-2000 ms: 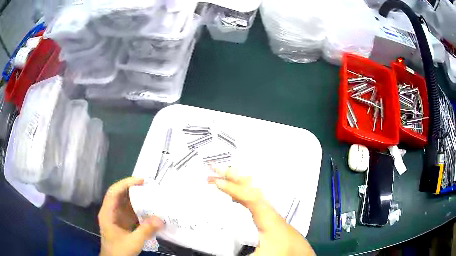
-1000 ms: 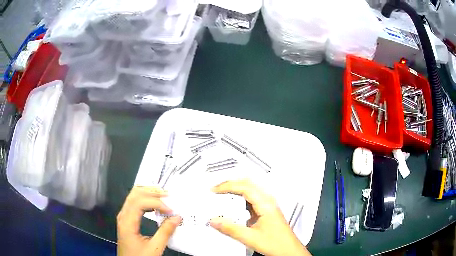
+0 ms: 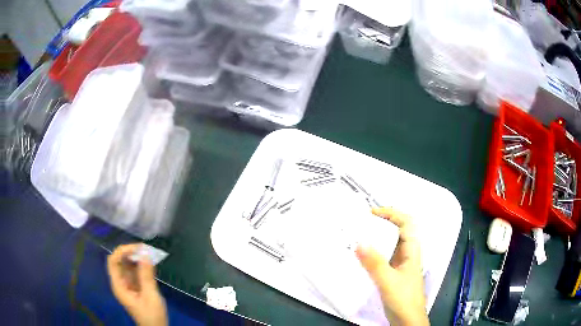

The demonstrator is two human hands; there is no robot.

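The white tray (image 3: pixel 427 210) lies on the bench in front of me, with loose metal sleeves (image 3: pixel 267 249) mostly in its left and upper parts. My left hand (image 3: pixel 139 283) is beyond the bench's front edge, left of the tray, with a small whitish, translucent scrap (image 3: pixel 150 254) at its fingertips. My right hand (image 3: pixel 398 270) is over the tray's right half. Its thumb and fingers grip the edge of a pale flat piece (image 3: pixel 337 245). That piece blends into the white tray, so its outline and type are unclear.
Clear boxes (image 3: pixel 114 146) stand at the left, with stacked tubs behind. Red bins (image 3: pixel 519 165) of metal parts are at the right. Blue tweezers (image 3: pixel 466 280), a phone (image 3: pixel 513 277) and a white case (image 3: pixel 499 235) lie below them. White scraps (image 3: pixel 221 297) lie at the front edge.
My left hand has left the pale piece and moved left past the bench edge, now with a small scrap. My right hand still grips the piece. The camera view has turned and shifted left.
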